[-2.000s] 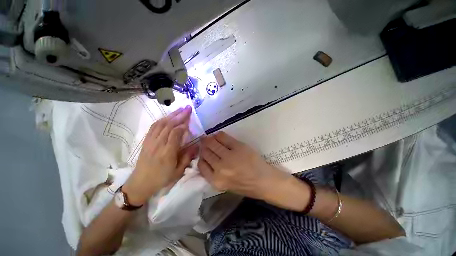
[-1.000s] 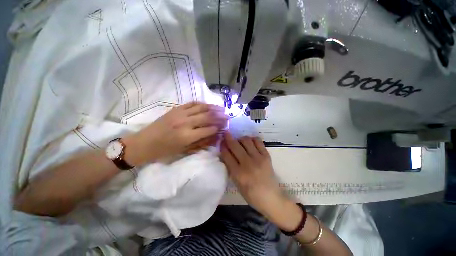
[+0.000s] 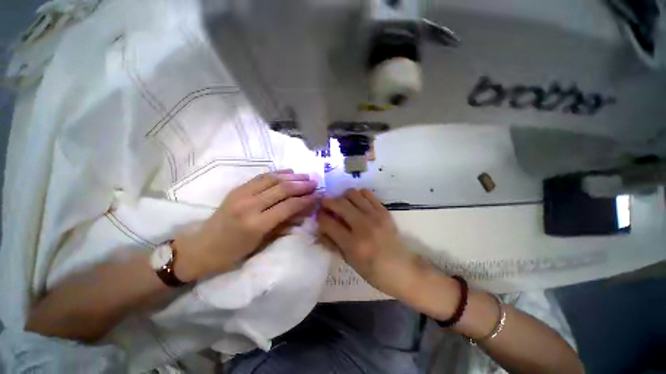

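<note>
A white garment [image 3: 80, 161] with dark double stitch lines and a pointed pocket outline lies over the left of the table and hangs towards my lap. My left hand [image 3: 255, 215] lies on the cloth, fingertips just before the lit presser foot and needle [image 3: 323, 157]. My right hand [image 3: 361, 230] is at the cloth's right edge, its fingertips pinching the edge close to my left fingers. The sewing machine [image 3: 467, 66] stands over the work. The cloth right at the needle is washed out by the light.
A black smartphone [image 3: 584, 207] lies at the right of the table. A small brown piece [image 3: 486, 182] lies on the machine bed. A printed ruler [image 3: 511, 264] runs along the table's front edge. More white cloth [image 3: 537, 314] hangs below the table at right.
The view has turned and shifted, bringing the brand lettering and the whole phone into sight since the oldest frame. Both hands stay together on the cloth before the needle.
</note>
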